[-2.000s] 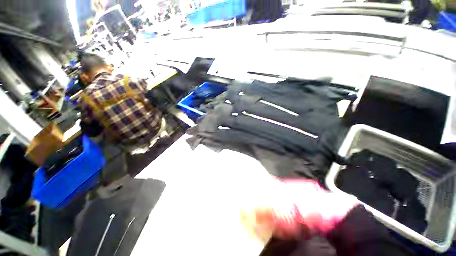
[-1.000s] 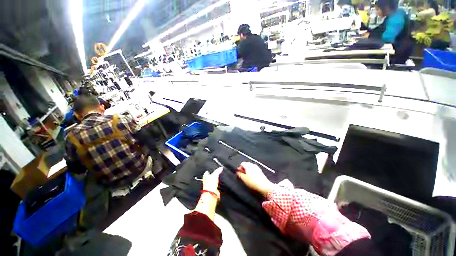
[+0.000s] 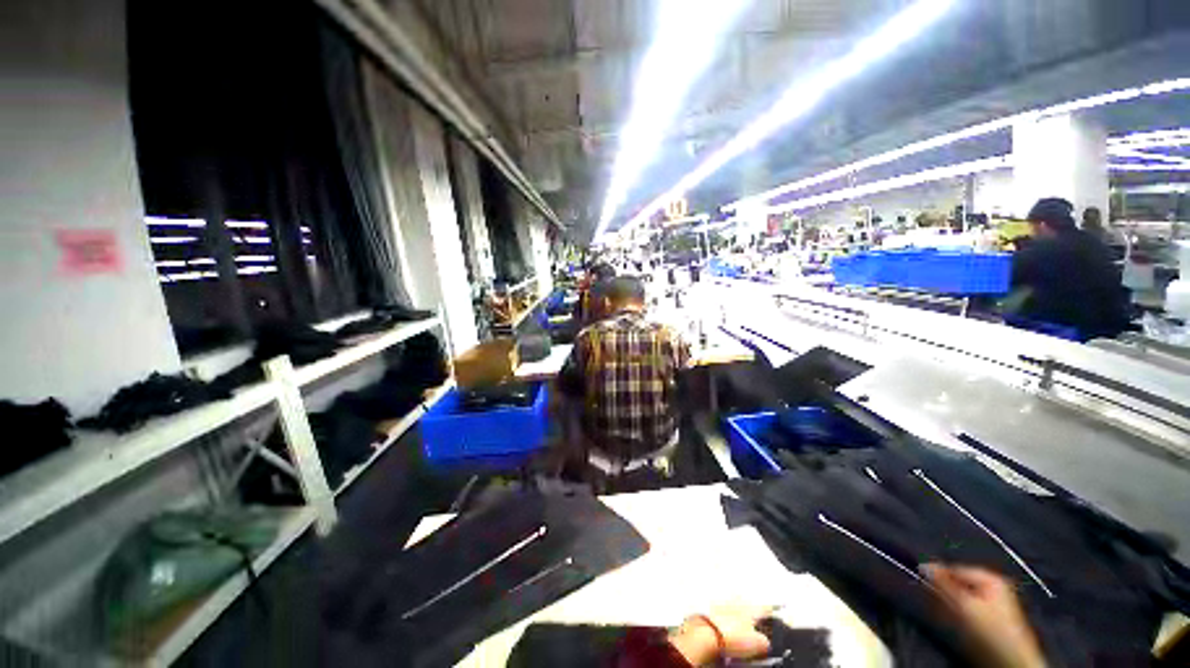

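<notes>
My left hand (image 3: pixel 733 634), with a red band at the wrist, is low in the middle over the white tabletop (image 3: pixel 672 513). Its fingertips are beside a small dark piece (image 3: pixel 799 645); whether they grip it is unclear. My right hand (image 3: pixel 989 613) is blurred, over the black panel stack (image 3: pixel 848 522) at the right. Its fingertips are at the near end of a silver zip (image 3: pixel 868 546); a firm grip cannot be made out. A longer zip (image 3: pixel 981 529) lies beyond it. Separate black panels (image 3: pixel 483 574) with two silver zip lines lie at the left of the table.
A blue crate (image 3: pixel 770 437) with dark goods stands beyond the stack. Another blue crate (image 3: pixel 486 424) and a cardboard box (image 3: pixel 486 365) are ahead left. A person in a plaid shirt (image 3: pixel 630 379) sits ahead, facing away. White shelving (image 3: pixel 303 444) holds black cloth at the left.
The view has swung left and up. My left hand has left the panel stack and is over the white tabletop. My right hand remains over the stack. The white basket has left the view.
</notes>
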